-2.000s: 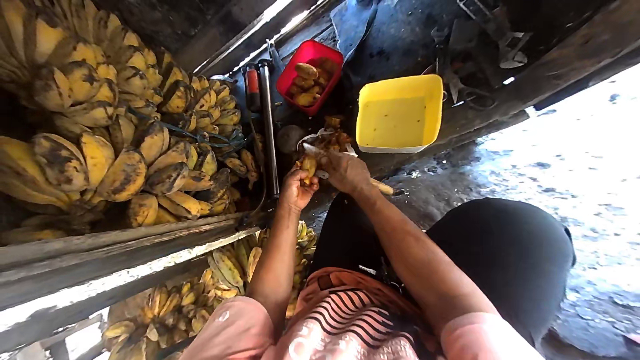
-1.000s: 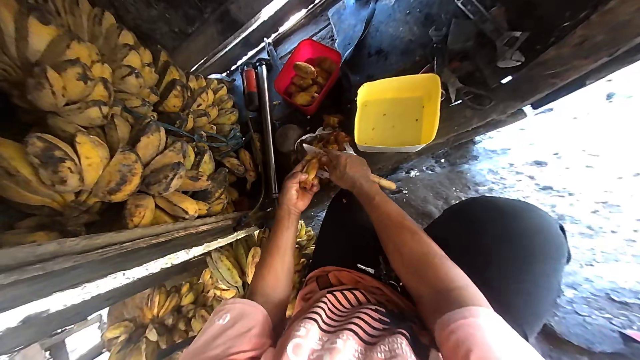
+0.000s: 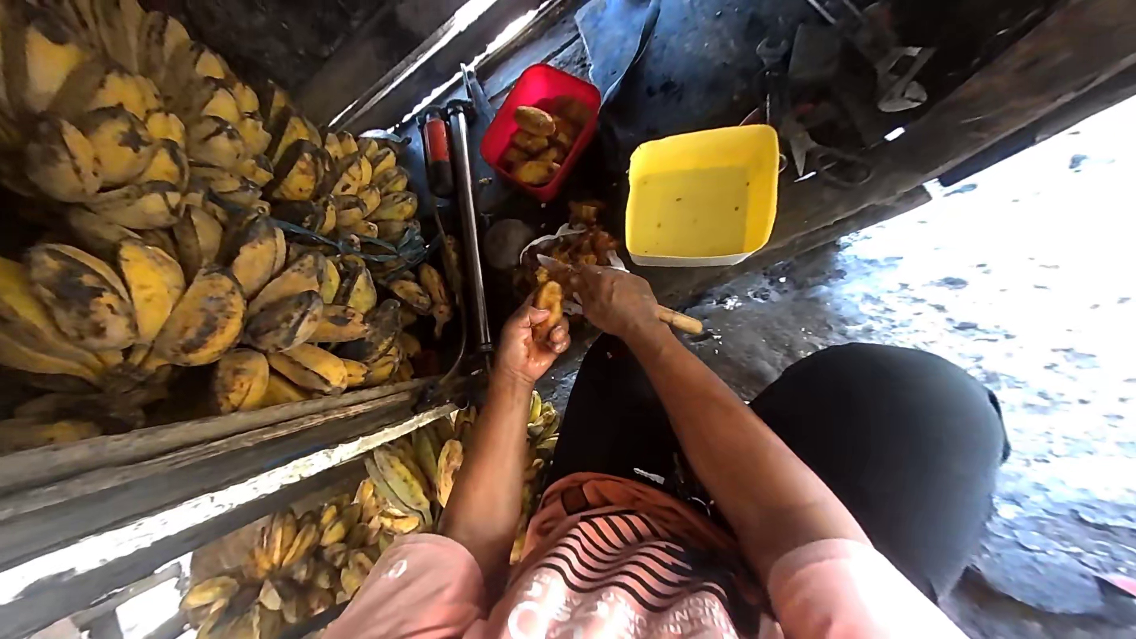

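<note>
My left hand (image 3: 530,342) holds a small peeled banana (image 3: 548,306) upright between thumb and fingers. My right hand (image 3: 612,300) grips a knife with a wooden handle (image 3: 680,320); the handle sticks out to the right, and the blade (image 3: 552,264) points left above the banana's tip. Behind both hands lies a pile of brownish peel pieces (image 3: 590,246) in a white-rimmed container, partly hidden by my right hand. Peeled bananas (image 3: 534,142) fill part of a red plastic tub (image 3: 586,89) farther back. Right of it stands a yellow plastic container (image 3: 701,195) with a few dark specks inside.
Bunches of ripe, dark-spotted bananas (image 3: 209,315) are heaped at left behind a wooden rail (image 3: 222,426), with more (image 3: 390,484) below it. A metal bar (image 3: 470,231) and a red-and-black tool handle (image 3: 437,151) lie beside the tub. An adjustable wrench (image 3: 903,80) and other tools are at back right.
The knife blade and my right hand have shifted slightly about the banana. My left hand still holds a banana, now more upright.
</note>
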